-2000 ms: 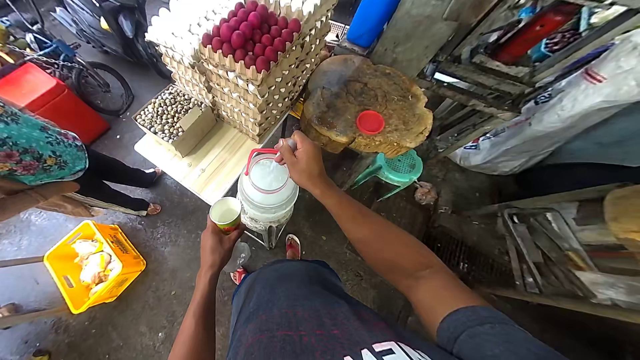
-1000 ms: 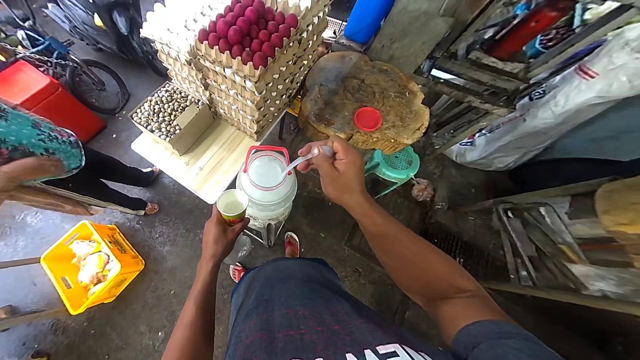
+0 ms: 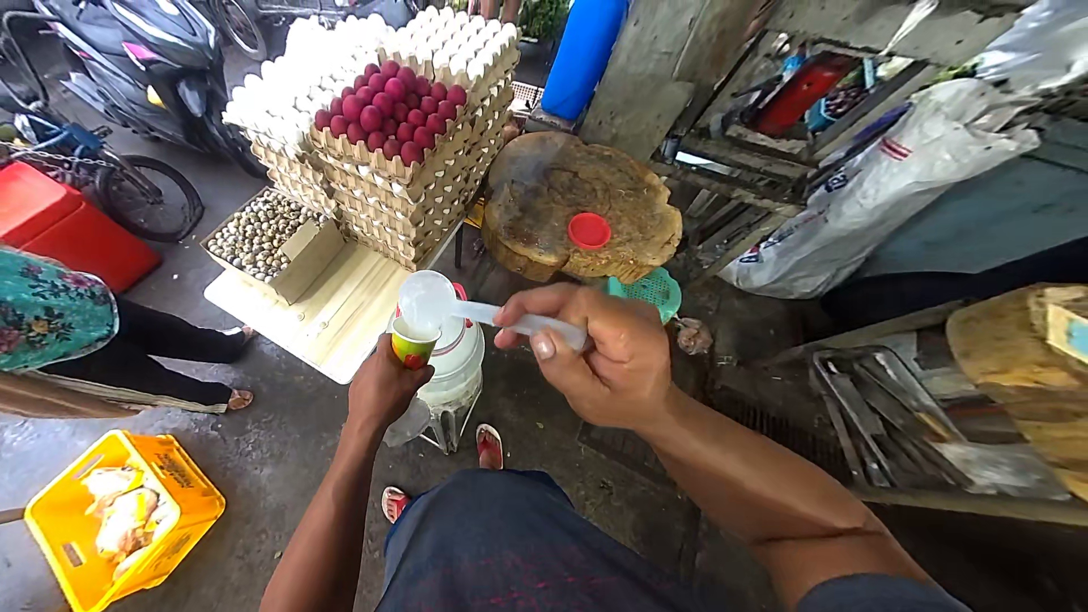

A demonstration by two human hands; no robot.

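My right hand [image 3: 595, 353] grips the handle of a translucent white plastic ladle [image 3: 427, 299]. The ladle's bowl is tilted over the mouth of a small green and yellow cup [image 3: 414, 342], with whitish contents showing in the bowl. Around that cup my left hand [image 3: 387, 382] is closed. Just behind and below both stands a translucent plastic container [image 3: 463, 361] with a red-edged top, on a metal stand; the ladle and cup hide part of its opening. How full the cup is cannot be told.
Stacked egg trays [image 3: 408, 200] with white and dark red eggs and a box of small speckled eggs [image 3: 255, 246] stand on a pale table [image 3: 327, 336]. A wooden block [image 3: 544, 187] bears a red lid [image 3: 589, 231]. A yellow crate [image 3: 170, 493] and a person [image 3: 127, 340] are at left.
The ladle was down at the container's opening before; it has come up and now tips over the cup. My right hand has risen with it, while my left hand keeps hold of the cup.
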